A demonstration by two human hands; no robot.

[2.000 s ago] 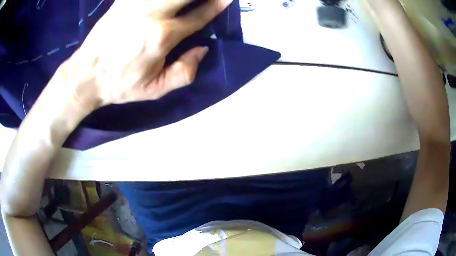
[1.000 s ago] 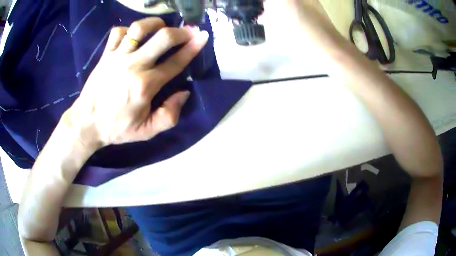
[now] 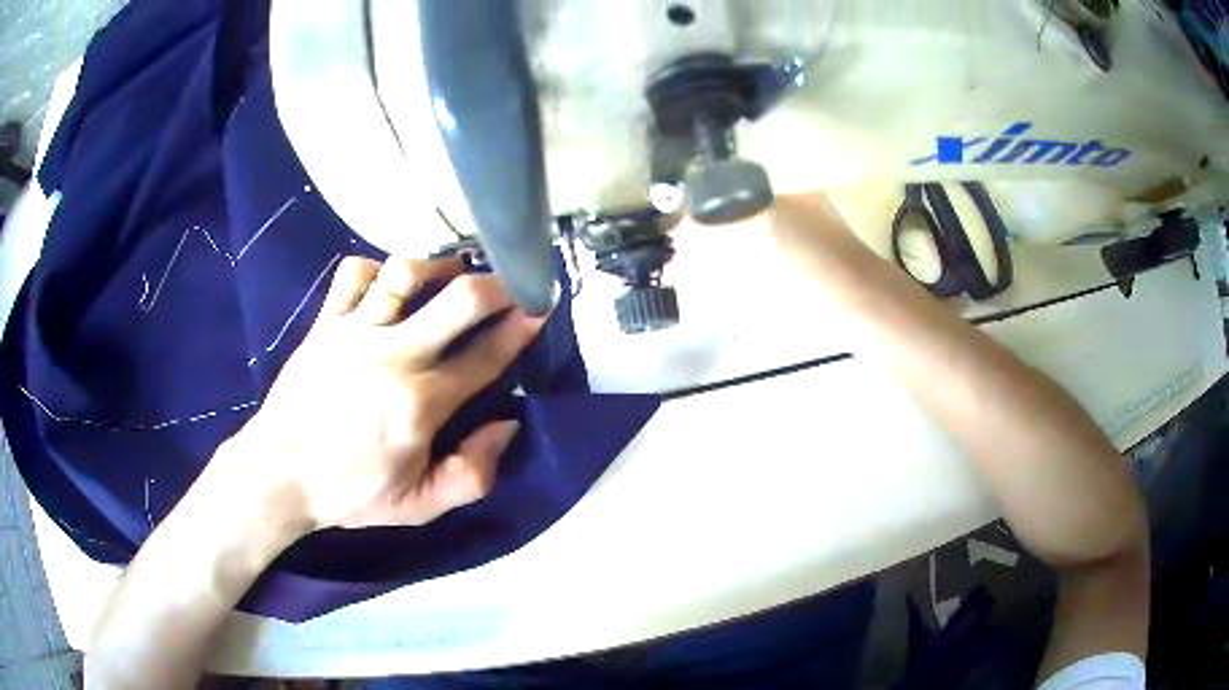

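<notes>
The navy garment piece [image 3: 121,324] with white basting stitches lies on the table at the left; its pointed flap [image 3: 593,438] reaches toward the middle. My left hand [image 3: 391,391], with a ring, lies on the cloth and holds it down. Its bent fingertips are beside the presser foot area, partly behind the dark grey curved guard [image 3: 485,148]; its thumb is apart on the flap. The needle is not clear. My right forearm reaches behind the sewing machine head [image 3: 863,81], which hides my right hand.
Black-handled shears [image 3: 954,243] lie on the machine bed right of my right forearm. A knurled knob [image 3: 647,307] hangs low on the head. The rounded white table edge [image 3: 539,644] runs in front of me.
The view has shifted, so the machine head now shows and the cloth appears lower in the picture. My left hand stays on the cloth in nearly the same pose.
</notes>
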